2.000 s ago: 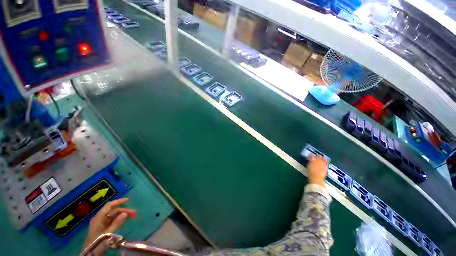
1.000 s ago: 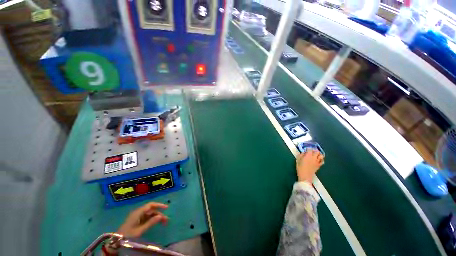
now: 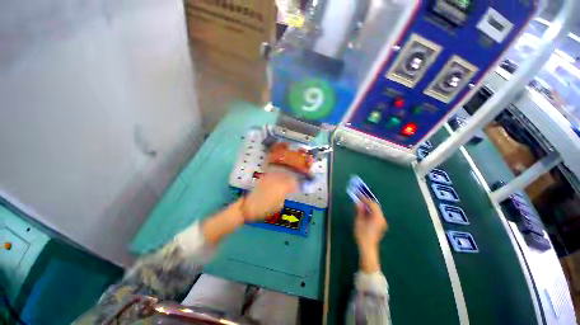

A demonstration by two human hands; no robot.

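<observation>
My right hand (image 3: 370, 223) holds a flat device housing (image 3: 362, 192) by its lower end, tilted, above the green belt. My left hand (image 3: 272, 194) is blurred over the front of the perforated base plate (image 3: 240, 166). A pale blurred patch shows by its fingertips; I cannot tell if it is a housing in the hand. The orange-brown fixture nest (image 3: 291, 159) behind the left hand shows no housing on top. The press head (image 3: 311, 98) with the green 9 is above and behind the nest.
Several pale-rimmed housings (image 3: 454, 214) lie in a row on the belt (image 3: 394, 266) at the right. The blue control panel (image 3: 407, 114) stands behind the belt, with a red light lit. A white post (image 3: 490, 95) rises at the right. A grey panel (image 3: 95, 120) is at the left.
The view has turned left. My right hand has lifted a housing from the row and brought it toward the press. My left hand has moved up to the plate. The housing has left the nest.
</observation>
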